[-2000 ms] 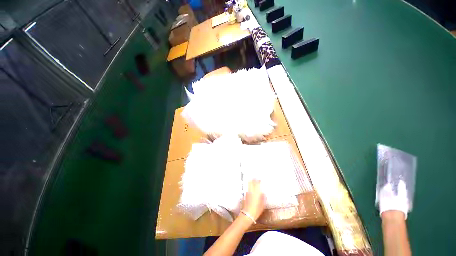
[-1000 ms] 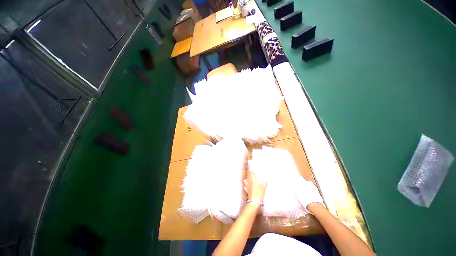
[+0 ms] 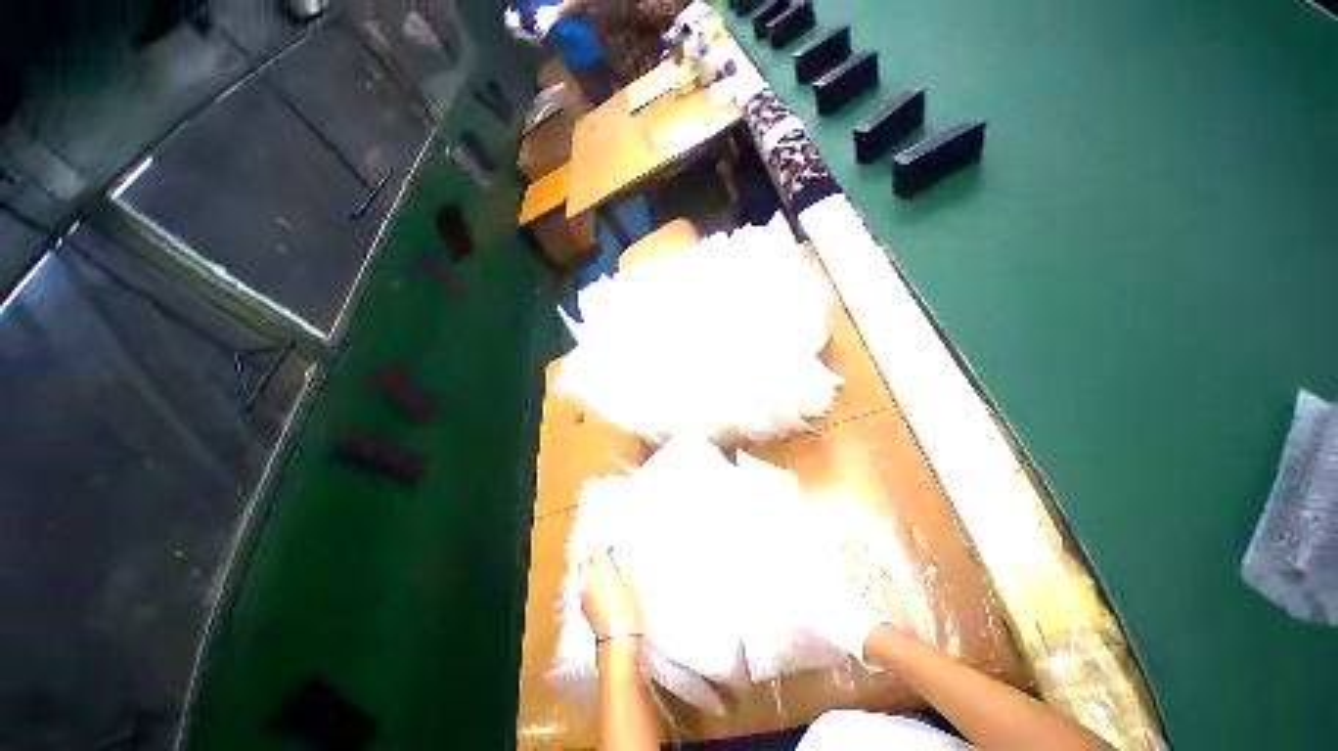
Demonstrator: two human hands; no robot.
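A bright white heap of bubble bags (image 3: 719, 565) lies on the near part of the brown carton, its detail lost to glare. My left hand (image 3: 609, 599), bare with a thin band at the wrist, holds the heap's left side. My right hand (image 3: 851, 624), in a white glove, is against the heap's lower right side; its fingers blend into the white. A second heap of bubble bags (image 3: 704, 330) lies just beyond. A filled bubble bag (image 3: 1303, 514) lies on the green belt (image 3: 1145, 338), cut off by the right edge.
Black units (image 3: 939, 157) stand in a row on the belt at the top. The belt's side rail (image 3: 939, 396), wrapped in white and yellow, runs beside the brown carton (image 3: 550, 484). Another table (image 3: 631, 140) is farther back, with a person in blue (image 3: 580, 41) beyond.
My right hand came from the belt to the bags, leaving the filled bag there. The two near stacks now lie together, farther left. My left hand has moved to their left side.
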